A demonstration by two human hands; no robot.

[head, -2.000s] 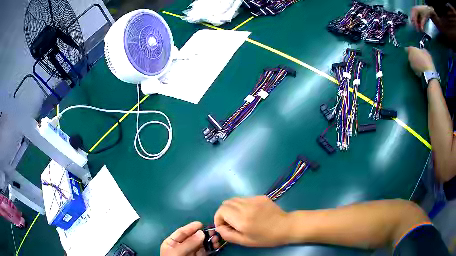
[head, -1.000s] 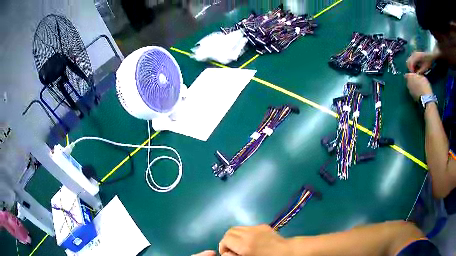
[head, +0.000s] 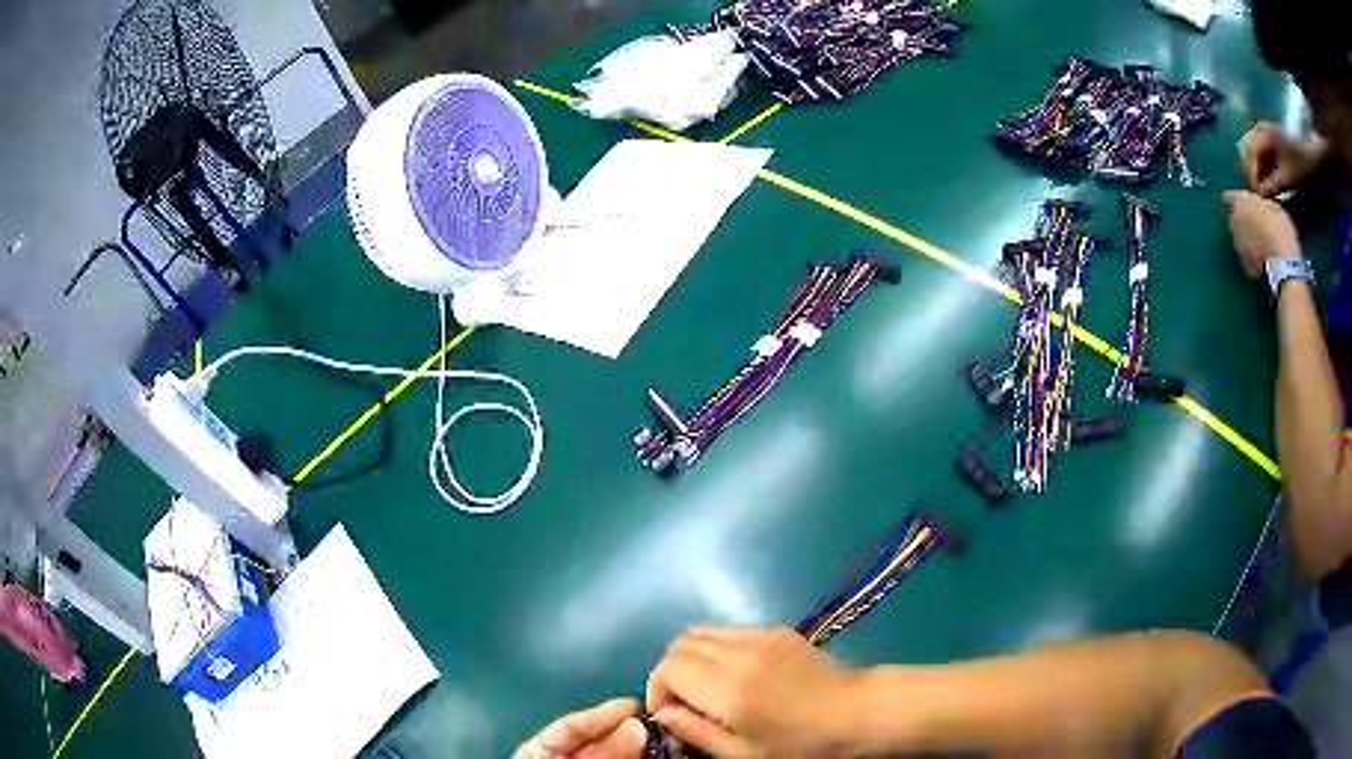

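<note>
My right hand (head: 756,690) reaches in from the right at the bottom edge, its fingers pinched on a small dark piece (head: 653,730), probably a connector housing. My left hand (head: 586,733) is partly cut off by the bottom edge and pinches the same piece from the left. Most of the piece is hidden by my fingers or out of the picture. A wire harness bundle (head: 875,581) with a dark plug at its upper end lies just beyond my right hand, its lower end hidden behind the hand.
A taped harness bundle (head: 764,363) lies mid-table. Laid-out harnesses (head: 1045,349) cross the yellow line, with harness piles (head: 853,45) beyond. A desk fan (head: 452,181), coiled cord (head: 489,460), paper (head: 638,237) and blue-and-white box (head: 208,608) are at the left. A coworker's hands (head: 1263,223) work at right.
The view tilted up, then partly back down, so the table shifted in the picture. My hands stay together at the bottom edge; my left hand was nearly out of view one second ago.
</note>
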